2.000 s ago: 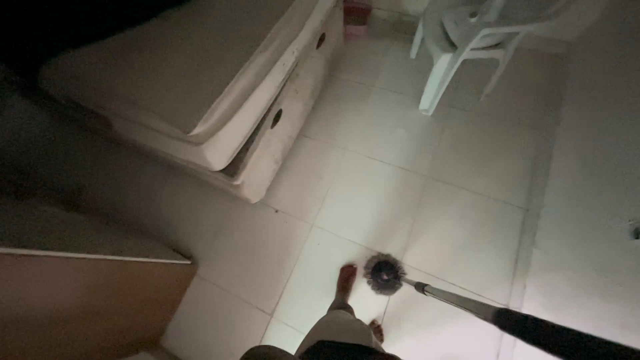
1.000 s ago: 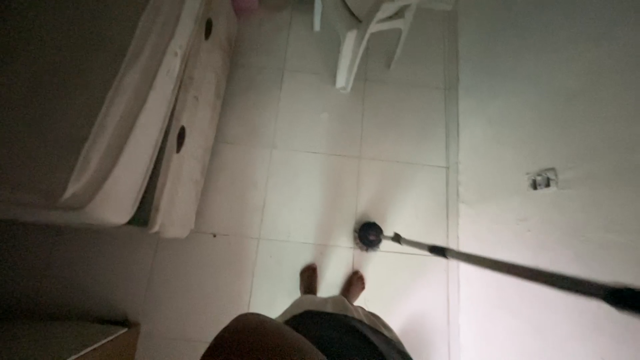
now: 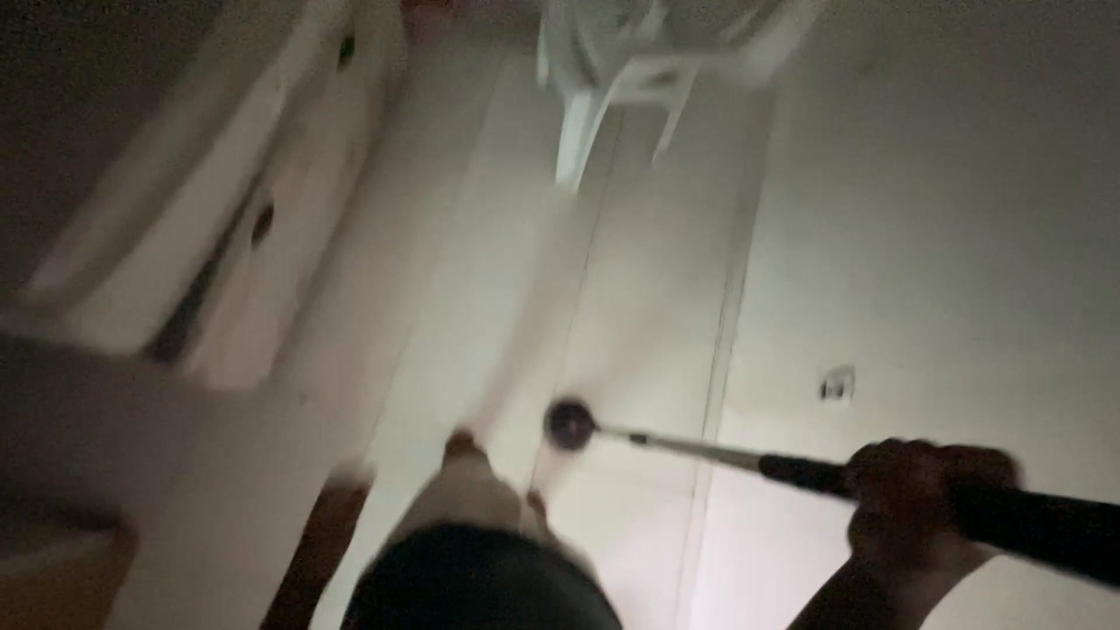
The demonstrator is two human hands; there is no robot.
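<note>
My right hand (image 3: 927, 499), at the lower right, is closed around the dark grip of a long pole (image 3: 709, 451). At the pole's far end a round dark brush head (image 3: 570, 423) appears over the tiled floor, just right of my feet. My left arm shows at the lower left; the left hand (image 3: 348, 481) is at its upper end, blurred, low over the floor, and its fingers cannot be made out. The whole view is dim and smeared by motion.
A white plastic chair (image 3: 575, 131) stands ahead. Mattress-like stacked pieces (image 3: 297, 192) lie at the left, with a brown furniture edge (image 3: 70, 569) below them. A wall with a socket (image 3: 837, 385) runs along the right.
My right hand on the pole and my left arm have come into view; neither shows in the earlier frames. The brush head remains near my feet.
</note>
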